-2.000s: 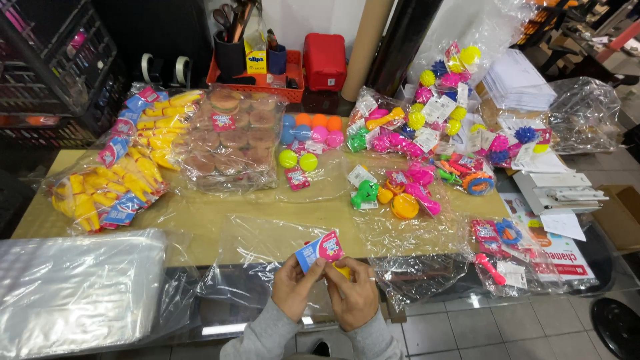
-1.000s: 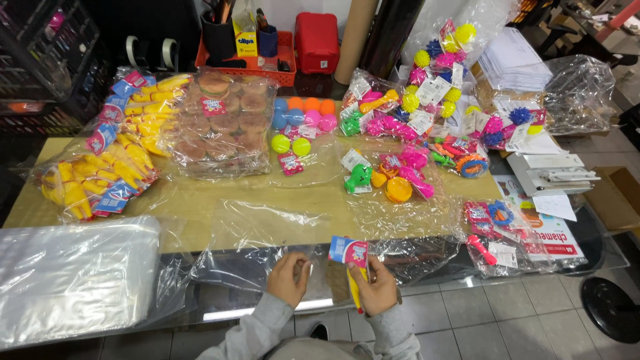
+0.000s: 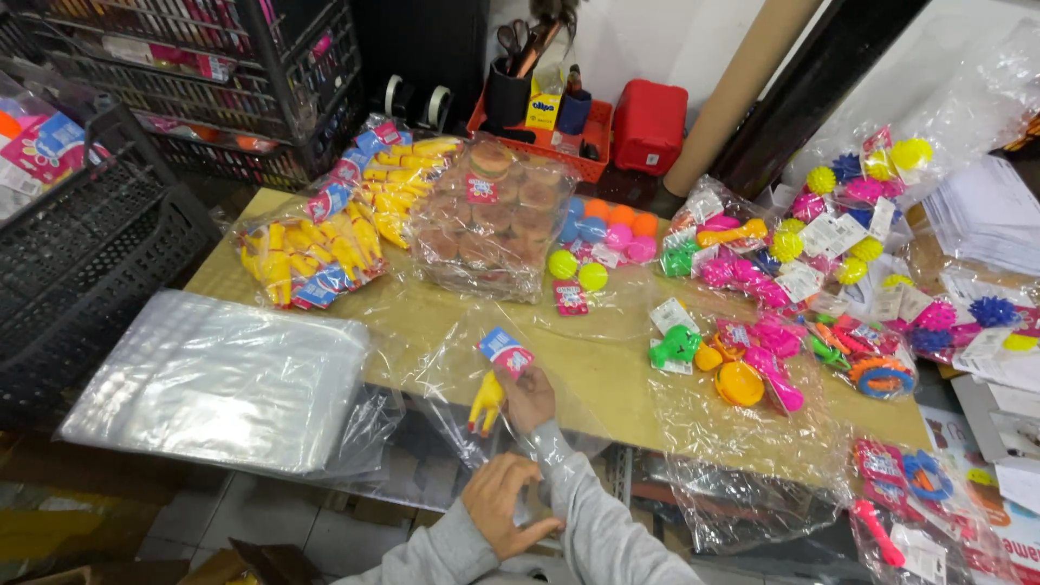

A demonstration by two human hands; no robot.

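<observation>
My right hand [image 3: 530, 398] grips a yellow chicken-foot-like toy [image 3: 487, 400] by its blue and pink header card [image 3: 505, 351]. The toy hangs within the outline of a clear plastic bag [image 3: 439, 370], near the table's front edge; whether it is fully inside the bag is unclear. Just below, my left hand [image 3: 502, 504] is curled with its thumb apart, by the lower end of the bag. Film shows near its fingers, but a grip on it cannot be made out. A stack of clear bags [image 3: 219, 382] lies to the left.
Bagged yellow toys [image 3: 313, 252], burger toys [image 3: 496, 219], coloured balls [image 3: 609, 231] and mixed pet toys [image 3: 739, 357] cover parts of the table [image 3: 597, 390]. Black crates [image 3: 89, 236] stand left. A red tray [image 3: 597, 162] with tools is behind, beside a cardboard tube [image 3: 731, 81].
The right hand has brought the carded toy over to the clear bag. My left hand now sits below the right one; a second ago it was beside it. The view has shifted left.
</observation>
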